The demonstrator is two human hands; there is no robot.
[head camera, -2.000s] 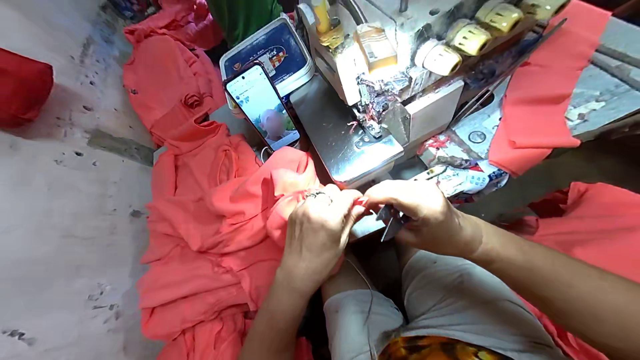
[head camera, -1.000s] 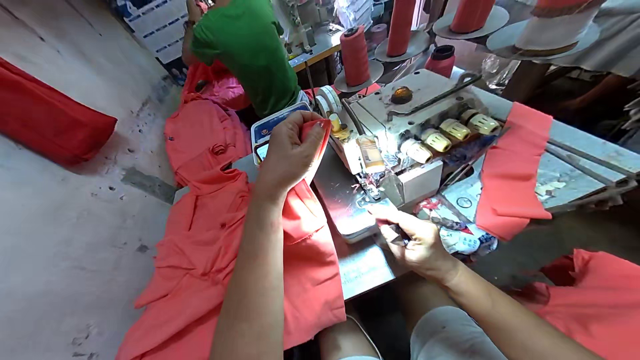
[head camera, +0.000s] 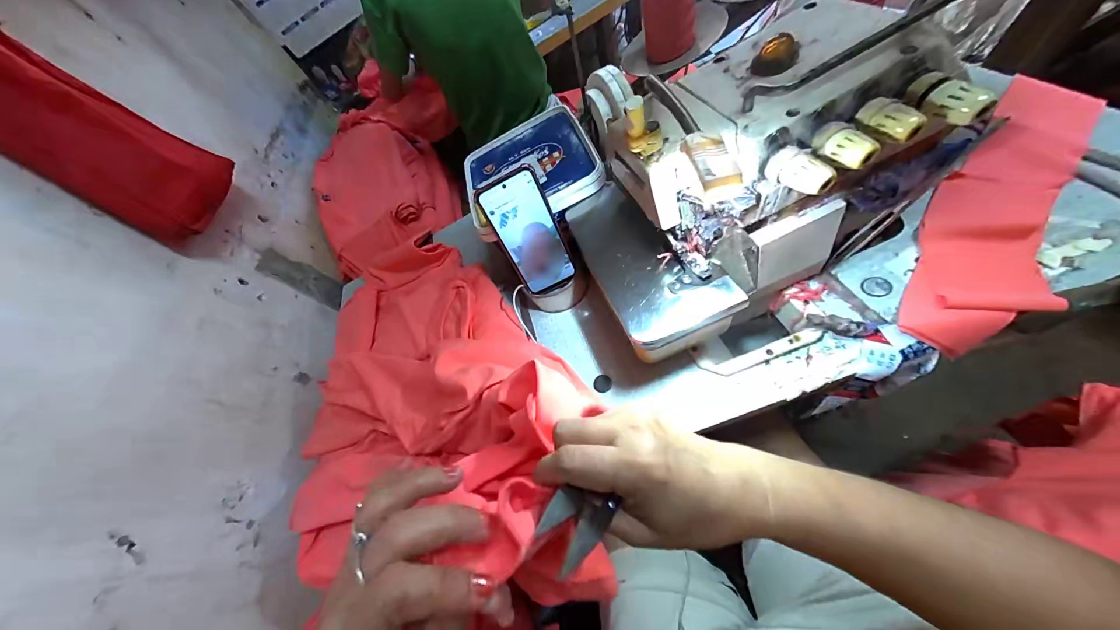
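Observation:
Coral fabric lies heaped over the left side of the sewing machine table and hangs down toward my lap. My right hand pinches a fold of it and also holds small metal scissors, whose parted blades point down against the cloth. Lower left, my left hand, with a ring on one finger, has its fingers spread over the fabric; its palm side is hidden, and no firm grip shows. Beyond both hands is the overlock sewing machine, its lamp lighting the needle area.
A smartphone leans against a plastic tub left of the machine. A coral fabric strip lies at the right. A person in a green shirt is behind the table. A red bag is against the left wall.
My left hand, raised with cloth near the machine one second ago, has come down to the lower left. My right hand has moved from beside the machine plate onto the fabric.

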